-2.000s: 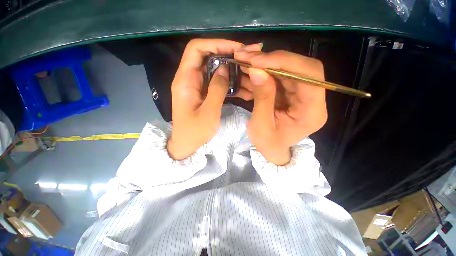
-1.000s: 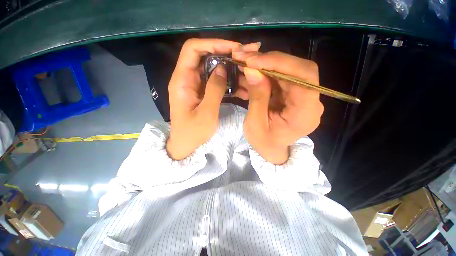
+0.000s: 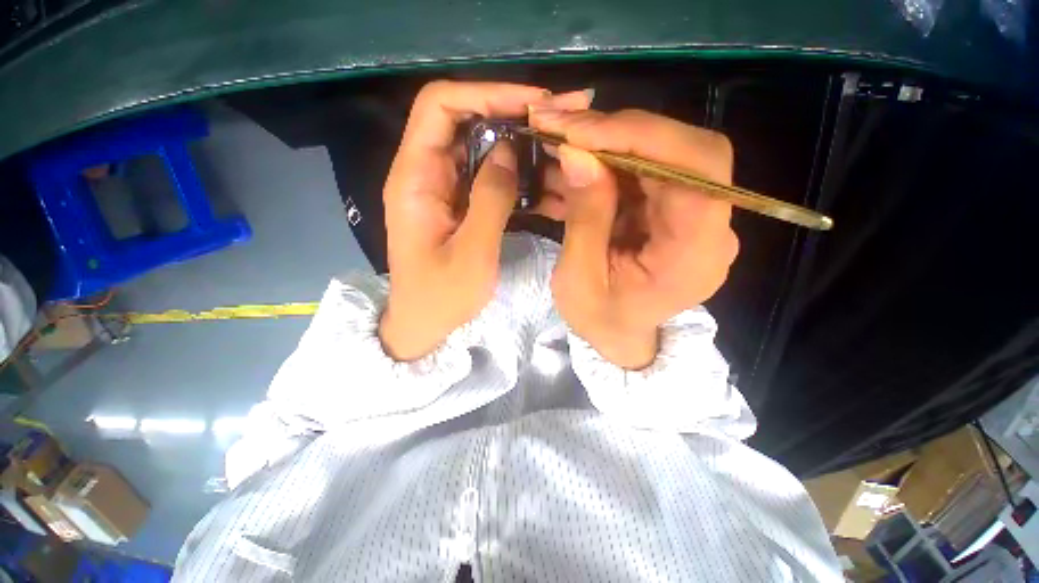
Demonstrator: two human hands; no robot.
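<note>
My left hand [image 3: 442,222] holds a glossy black plastic housing [image 3: 528,171] just below the bench edge, with the thumb pressed on its face. A silvery spot shows near the housing's upper left corner. My right hand [image 3: 638,216] grips gold-coloured tweezers [image 3: 729,194] between thumb and fingers. The tweezers slant down to the right, and their tip is at the upper part of the housing. The fingers hide part of the housing, and any small part at the tip is too small to tell.
The green bench mat's edge [image 3: 513,66] curves across the top, with clear plastic bags [image 3: 1003,16] at its upper right. A blue stool [image 3: 68,211] stands on the grey floor at left, near a yellow line [image 3: 222,313]. Cardboard boxes lie at lower left [image 3: 97,501] and lower right [image 3: 872,495].
The tweezers' outer end has swung a little down and then slightly back up. Both hands have shifted slightly up and left, still holding the same things.
</note>
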